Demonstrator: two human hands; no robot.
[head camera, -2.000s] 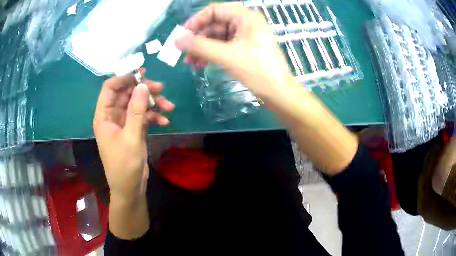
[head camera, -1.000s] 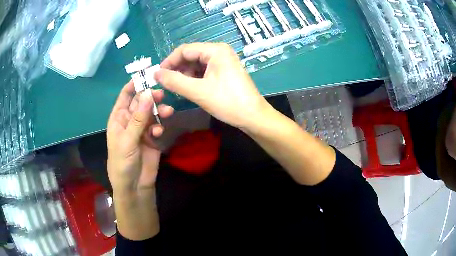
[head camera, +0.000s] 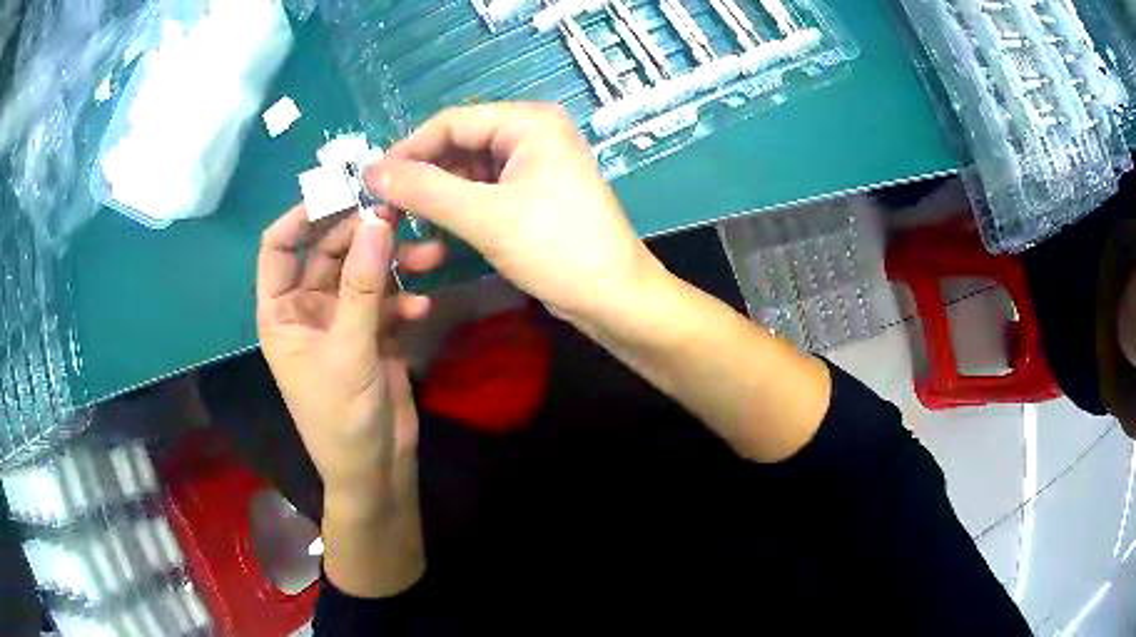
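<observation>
My left hand (head camera: 343, 299) holds a white stemmed unit (head camera: 344, 152) by its thin stem, with the thick white end pointing away from me. A small white square (head camera: 328, 194) lies against the stem just below the thick end. My right hand (head camera: 492, 187) pinches at the stem beside the square with thumb and forefinger; the fingertips hide what exactly they grip. A clear blister tray (head camera: 735, 77) holds rows of white stemmed units behind my right hand. A loose white square (head camera: 282, 116) lies on the green table (head camera: 162, 280).
A clear tub (head camera: 156, 214) heaped with white pieces stands at the back left. Stacked clear trays (head camera: 1034, 137) lie at the right, with more at the left edge. Red stools (head camera: 922, 361) and trays stand below the table. Crinkled film (head camera: 50, 112) lies at the far left.
My right hand has come from above the tray to my left hand, bringing a white square to the stem. The square now sticks out on the stem's left side. The view has shifted.
</observation>
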